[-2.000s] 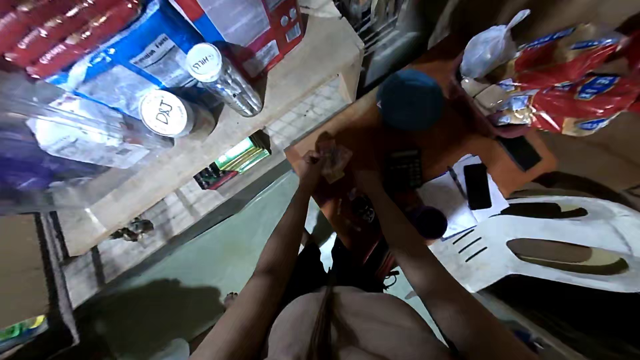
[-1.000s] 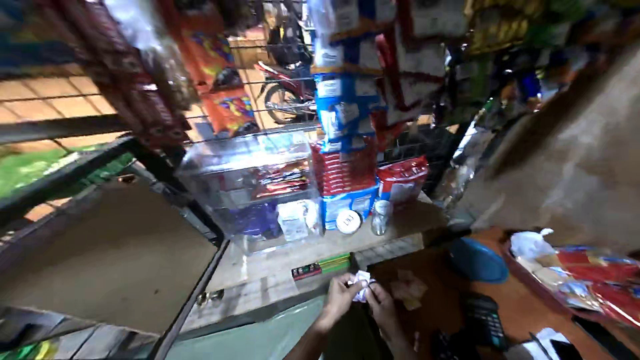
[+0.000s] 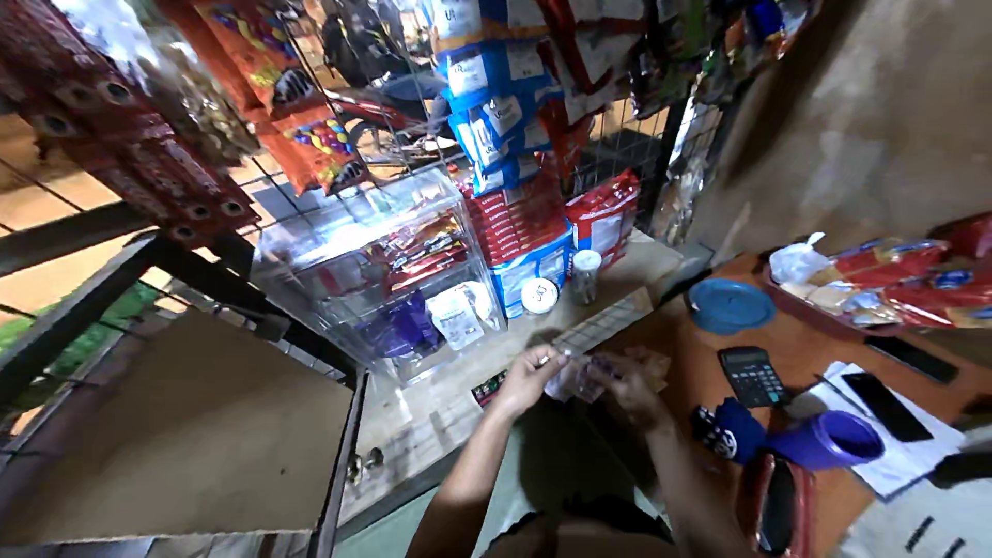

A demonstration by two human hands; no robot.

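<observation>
My left hand point(image 3: 531, 380) pinches the edge of some crumpled, pale paper pieces point(image 3: 564, 381), which look like banknotes. My right hand point(image 3: 629, 386) holds the other side of them, close beside the left, over the front edge of the wooden counter. More brownish paper notes point(image 3: 653, 366) show just behind my right hand on the orange table; whether that hand touches them is unclear. A black calculator point(image 3: 752, 376) lies to the right of my right hand, with a dark blue cloth item point(image 3: 732, 431) below it.
A clear plastic display case point(image 3: 380, 271) with packets stands on the wooden counter point(image 3: 418, 418), beside lidded jars point(image 3: 587, 275). On the orange table point(image 3: 837, 504) are a blue lidded bowl point(image 3: 730, 305), a purple cup point(image 3: 833, 440), phones point(image 3: 887, 407) and a tray of packets point(image 3: 814, 310). Snack packets point(image 3: 310, 139) hang from the wire grille.
My hands have come from over the orange table to the counter's front edge, and both now hold the papers. The view has swung up toward the grille.
</observation>
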